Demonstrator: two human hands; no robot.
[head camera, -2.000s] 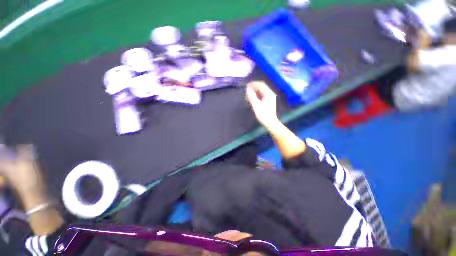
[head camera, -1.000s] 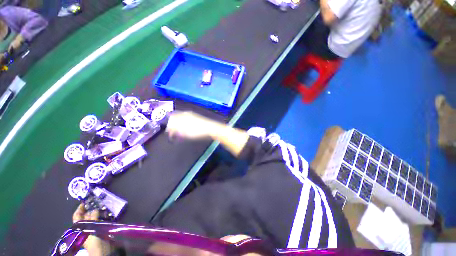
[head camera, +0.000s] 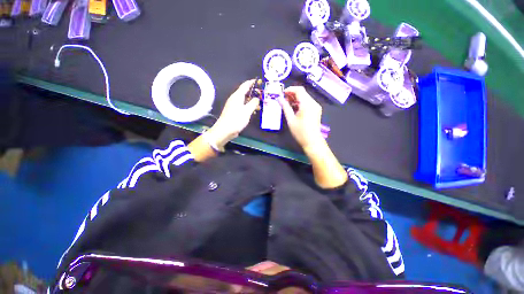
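A handheld fan unit with a round spoked head lies on the black mat in front of me, its pale open handle pointing towards me. My left hand is at its left side, fingers on a small dark brown part beside the fan neck. My right hand is at its right side, thumb at the fan neck and fingers on an orange-brown part. A purple-pink cylinder, likely a battery, lies partly hidden behind my right wrist. The white tape roll lies left of my left hand.
More fan units lie in a loose pile at the right. Beyond them is a blue bin with a few cells. A white cable curves at the left. Handle shells stand in a row at top left. A red stool is at lower right.
My right hand has moved from beside the pile to the fan unit in front of me. Both hands are now together at one unit. The view has turned left, with the tape roll back in view.
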